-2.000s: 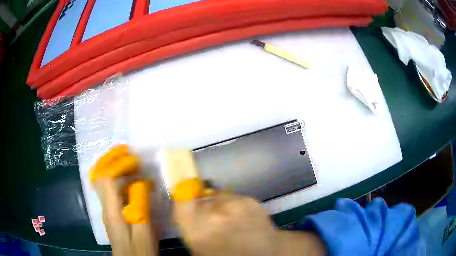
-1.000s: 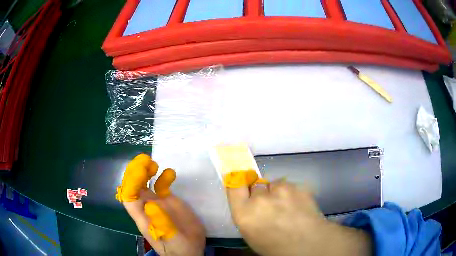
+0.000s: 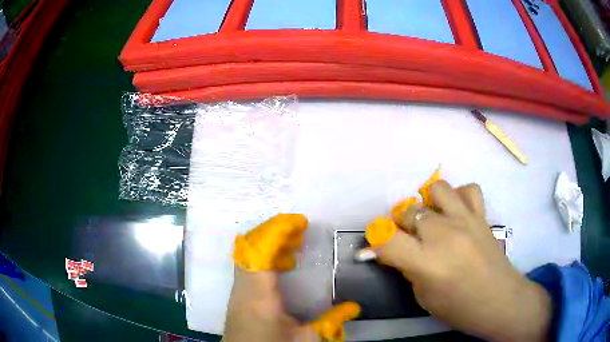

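Note:
A dark glossy panel with a pale outline lies at the front of the white mat, partly hidden by my right hand. My right hand is over it, fingers bent and wearing orange finger cots. A small whitish spot shows by its lowest fingertip; I cannot tell if the hand holds anything. The cream card is not visible. My left hand is blurred, left of the panel, with cotted fingers apart and nothing seen in it.
Stacked red foam trays with blue-faced panels stand behind the mat. A crinkled clear bag overlaps its left edge. A pale-handled tool and crumpled wipe lie right. Red-and-white stickers lie on a dark sheet.
My right hand has moved right over the panel, and the cream card it held has gone from view. My left hand has moved right, close to the panel's left end.

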